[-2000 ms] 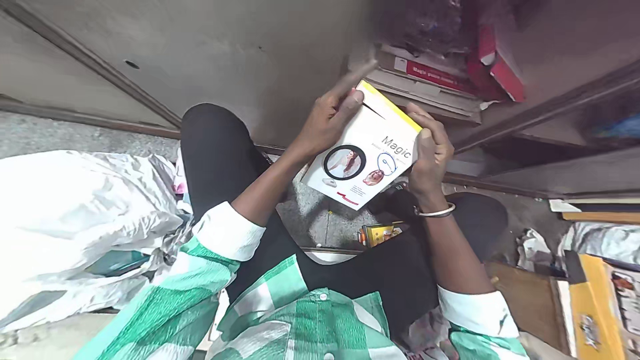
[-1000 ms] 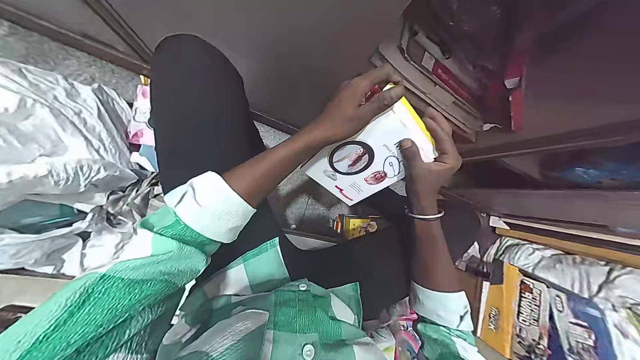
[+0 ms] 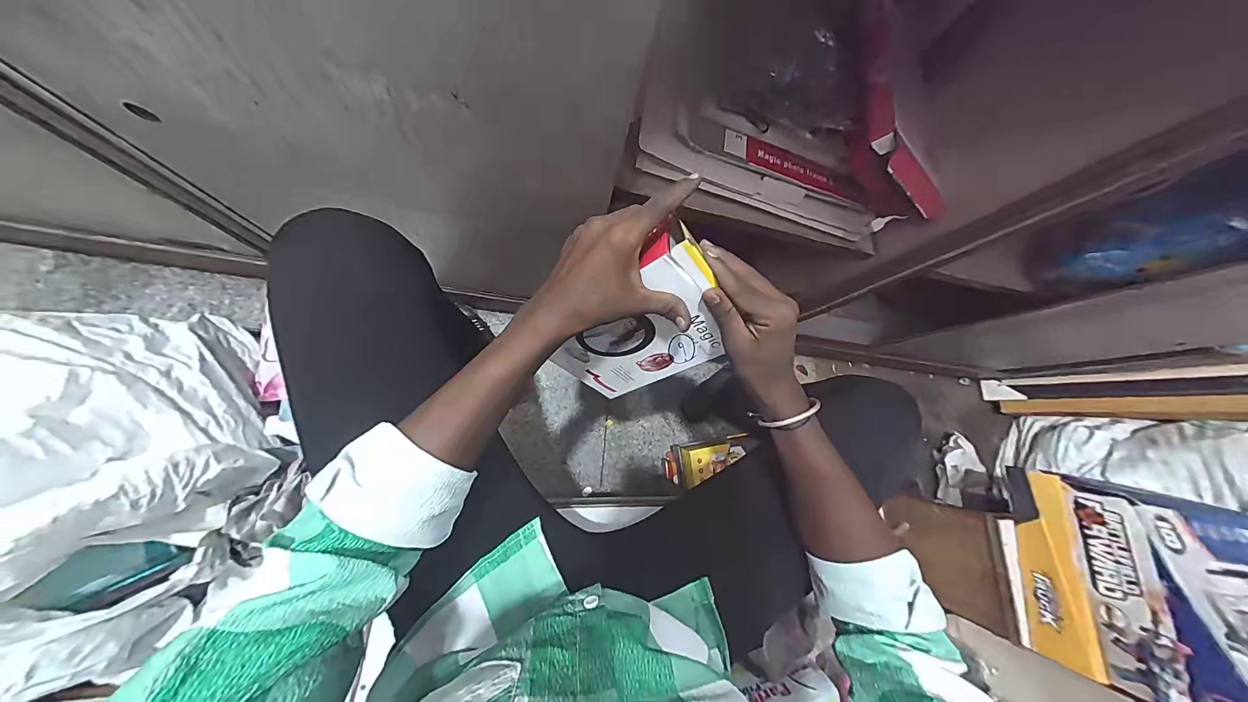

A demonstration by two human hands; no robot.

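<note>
A white cardboard box (image 3: 624, 366) with a yellow edge, printed pictures and writing is held tilted above my lap. Its top end looks opened, with a raised flap and something red showing inside. My left hand (image 3: 614, 273) lies over the box's upper left part, thumb on the printed face and index finger stretched past the top. Gripping the right edge near the yellow strip is my right hand (image 3: 751, 317), a pale bangle on its wrist. Whether the red part is a lining or contents cannot be told.
Flat boxes (image 3: 760, 190) are stacked in a cabinet shelf ahead. A small yellow box (image 3: 707, 461) lies on the floor between my legs. White plastic bags (image 3: 127, 409) fill the left side; printed game boxes (image 3: 1092, 585) stand at the right. A grey cabinet panel (image 3: 468, 117) rises in front.
Two seconds ago both hands held the box by its sides with its top edge flat; now the top end is raised and red shows there. The left hand has shifted across the box.
</note>
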